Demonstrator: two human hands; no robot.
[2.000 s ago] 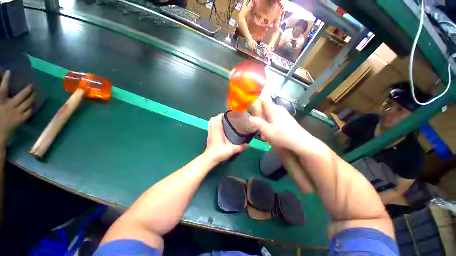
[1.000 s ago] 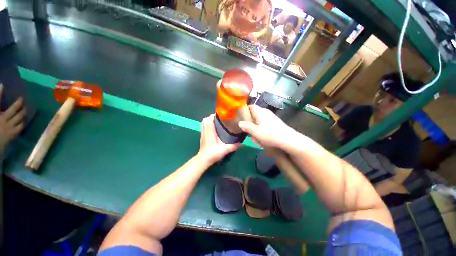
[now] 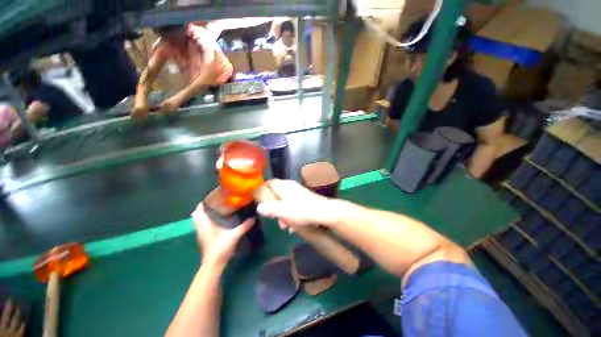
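My left hand [image 3: 216,238] holds a dark speaker body [image 3: 246,235] upright on the green bench. Its brown top [image 3: 216,199] shows partly under the mallet. My right hand [image 3: 290,203] grips the pale handle of a mallet, whose orange-red head [image 3: 241,172] is over the speaker's top; I cannot tell whether it touches. Several loose end covers [image 3: 277,284] lie near the bench edge, dark undersides up, with one brown face [image 3: 321,284] partly showing. Another speaker with a brown top [image 3: 320,176] stands just beyond my right hand.
A second mallet [image 3: 60,262] lies at left, near another person's hand [image 3: 12,321]. A dark speaker [image 3: 275,150] stands on the belt [image 3: 158,187]. Grey speaker bodies [image 3: 416,161] stand by the green post [image 3: 422,99]. A person is behind them; layered stacks [image 3: 553,191] are at right.
The view has swung right and levelled, so bench items sit lower and further left. The brown-topped speaker and the grey bodies by the post are now plainly visible. Both hands keep their holds.
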